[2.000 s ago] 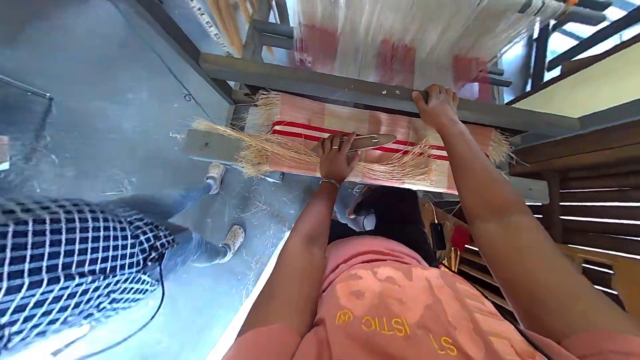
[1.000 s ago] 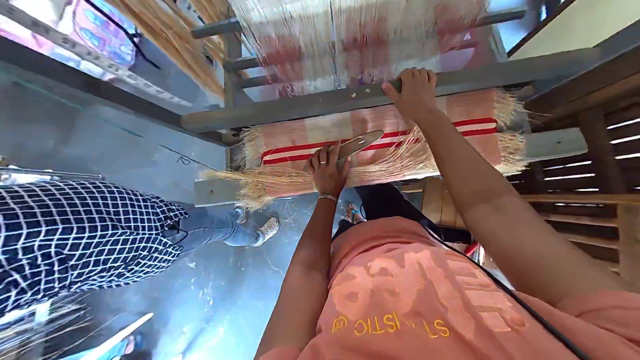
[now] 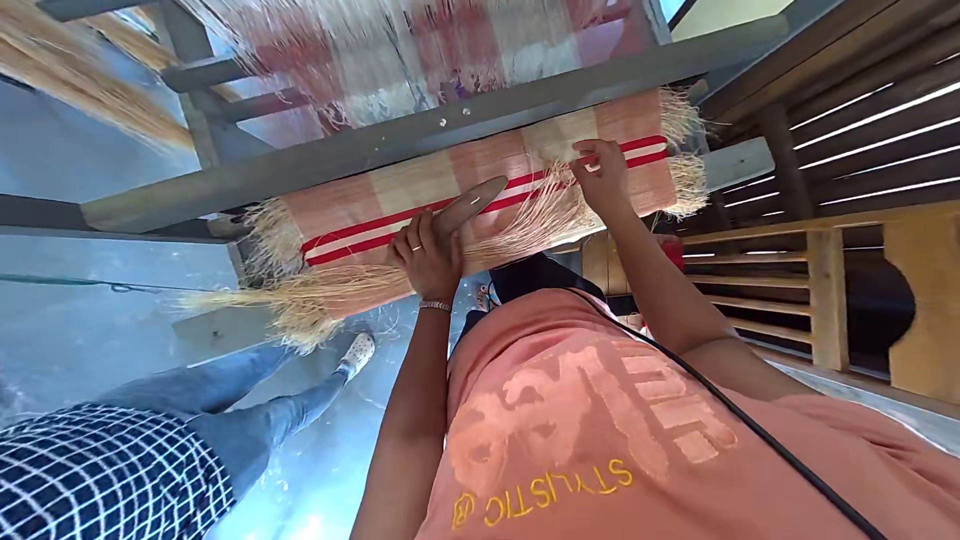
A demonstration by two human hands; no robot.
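Observation:
My left hand [image 3: 429, 255] is closed around the lower end of a flat, pointed wooden stick [image 3: 471, 206], which lies slanted over the woven cloth [image 3: 405, 184]. The cloth is pink and cream with red stripes and fringed ends. My right hand [image 3: 600, 176] rests near the cloth's right part, fingers bent, over the red stripes; whether it pinches a strand I cannot tell. A bundle of loose straw-coloured fibres [image 3: 352, 283] runs along the cloth's near side, below both hands.
A grey wooden beam [image 3: 360, 154] of the loom crosses beyond the cloth, with warp threads [image 3: 442, 56] behind it. Tan fibre hanks [image 3: 97, 75] hang at upper left. A person in a checked top [image 3: 112, 476] stands at left. A wooden bench [image 3: 825, 300] is at right.
My right hand has left the grey beam, where it rested before, and is now over the cloth's red stripes. My left hand stays on the wooden stick. The view has shifted.

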